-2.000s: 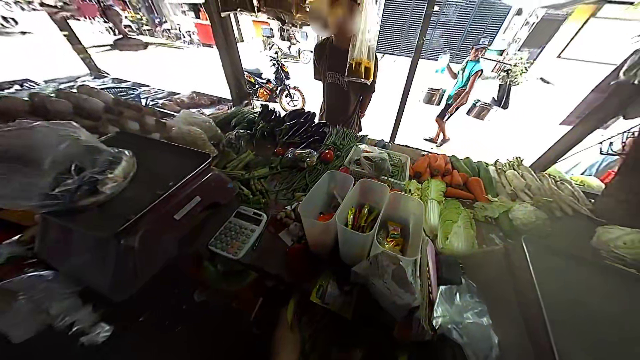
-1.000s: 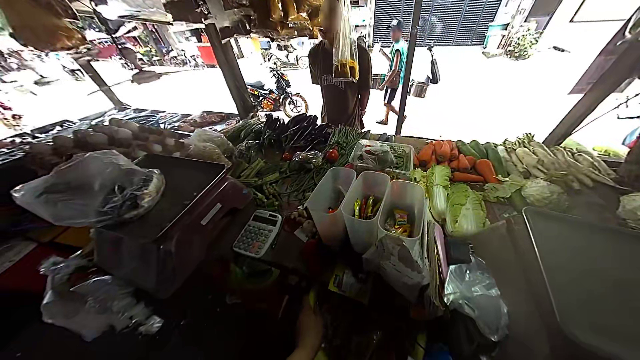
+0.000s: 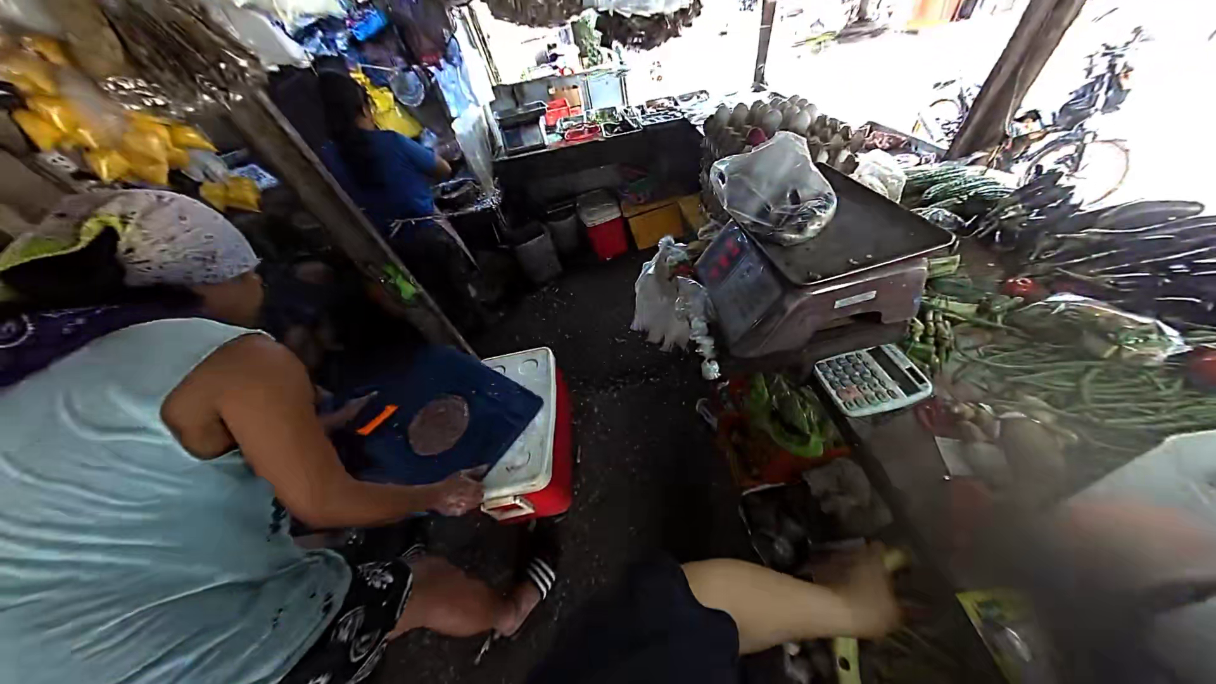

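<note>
My left hand [image 3: 866, 591] reaches in from the bottom, past a dark sleeve, over the shaded lower area beside the counter. It is blurred, with a pale yellow-green thing at its fingers, and whether it grips that is unclear. My right hand is not in view. Beyond the left hand, a red tray [image 3: 781, 456] holds a green plastic bag [image 3: 787, 414]. A white calculator [image 3: 872, 380] lies on the counter edge by a digital scale [image 3: 826, 275], which bears a clear plastic bag [image 3: 774, 190]. Long green beans [image 3: 1035, 380] lie to the right.
At left a person in a light sleeveless top [image 3: 142, 513] bends over a red cooler with a white lid [image 3: 522, 418], holding a dark blue board [image 3: 446, 418]. Another person in blue [image 3: 380, 171] stands behind. A wooden post [image 3: 342, 209] slants between them. Egg trays [image 3: 788, 123] stand behind the scale.
The view has swung strongly to the left. My left hand shows at the bottom in both the one-second-old frame and now.
</note>
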